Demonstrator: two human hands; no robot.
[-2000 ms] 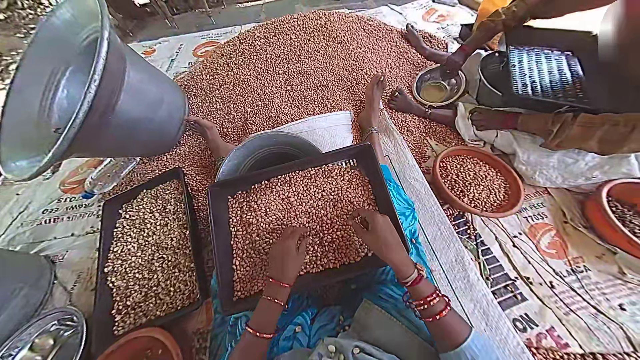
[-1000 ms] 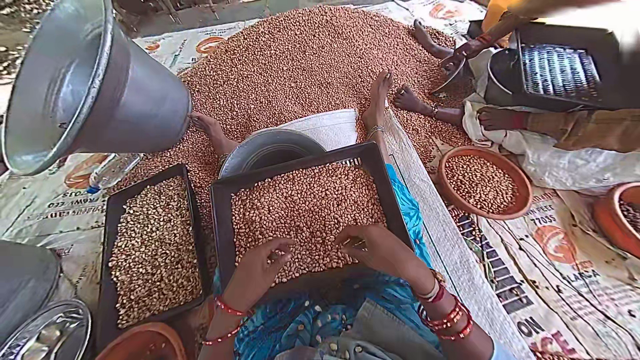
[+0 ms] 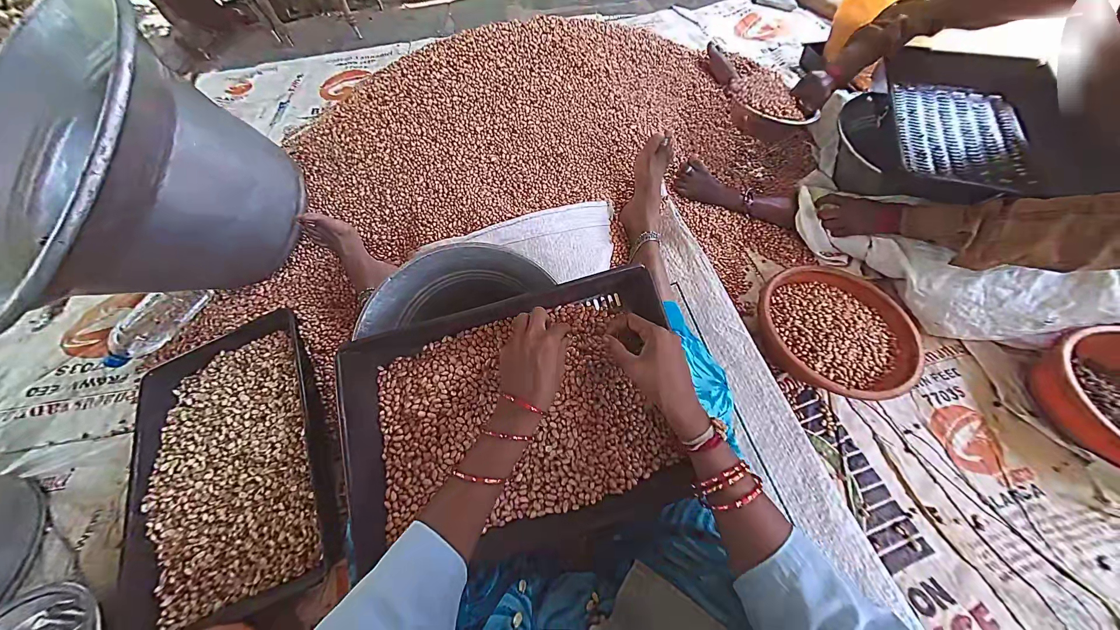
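A black slotted tray [image 3: 363, 446] full of reddish-brown nuts or seeds [image 3: 577, 446] lies tilted over my lap, its far side above a metal basin [image 3: 464, 271]. Near the tray's far side, my left hand [image 3: 534, 350] rests on the nuts with bent fingers; whether it grips any is hidden. My right hand [image 3: 652, 359] is at the far right part, thumb and forefinger curled close together over the nuts; what lies between them is too small to tell. Some tray slots show bare beyond the hands. Red bangles circle both wrists.
A second black tray [image 3: 140, 464] with paler nuts lies left. A large metal bucket [image 3: 210, 184] tilts at upper left. A big heap of nuts [image 3: 516, 122] spreads ahead. Clay bowls [image 3: 910, 359] stand right. A co-worker's hand [image 3: 814, 92] holds a filled bowl [image 3: 770, 127] near another slotted tray [image 3: 1041, 131].
Both my hands have moved from the tray's near part to its far side, where slots now show. The co-worker's bowl, nearly empty of nuts two seconds ago, is now full.
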